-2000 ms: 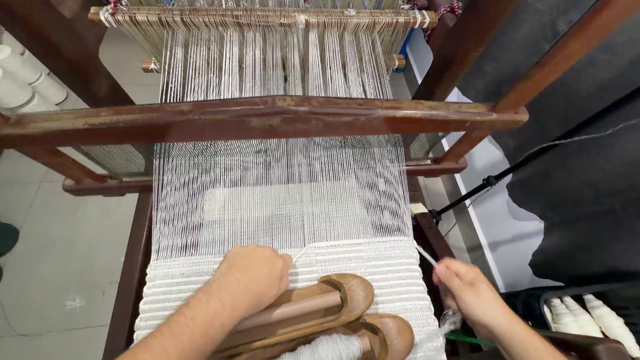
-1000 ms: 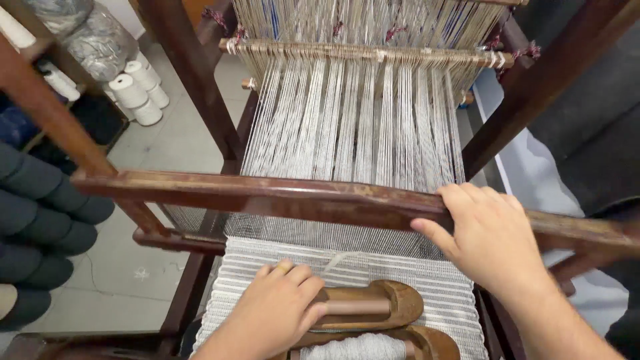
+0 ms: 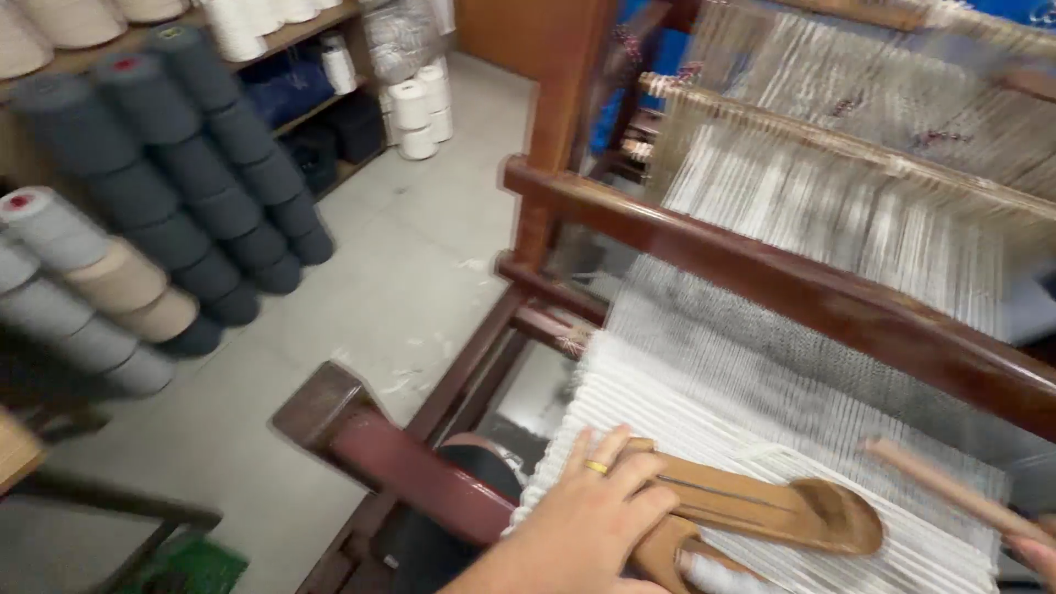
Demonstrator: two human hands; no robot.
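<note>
My left hand (image 3: 606, 503), with a ring on one finger, rests over the left ends of two wooden boat shuttles on the white ribbed cloth (image 3: 610, 388). The upper shuttle (image 3: 767, 503) has no bobbin in its hollow. The lower shuttle (image 3: 660, 549) carries white yarn and is partly hidden by the hand and the frame's edge. At the right edge my right hand (image 3: 1033, 554), mostly out of view, holds a thin wooden rod (image 3: 949, 491) by its end, above the warp and cloth.
The loom's beater beam (image 3: 742, 247) crosses above the cloth, with warp threads and a heddle bar (image 3: 825, 136) behind. A dark red loom beam (image 3: 421, 474) juts out at the left. Stacked dark yarn cones (image 3: 198, 165) and shelves (image 3: 330, 91) stand beyond the tiled floor.
My right hand has left the beater beam and now holds the rod at the right. The rod that lay in the upper shuttle is out of it. The view has swung left.
</note>
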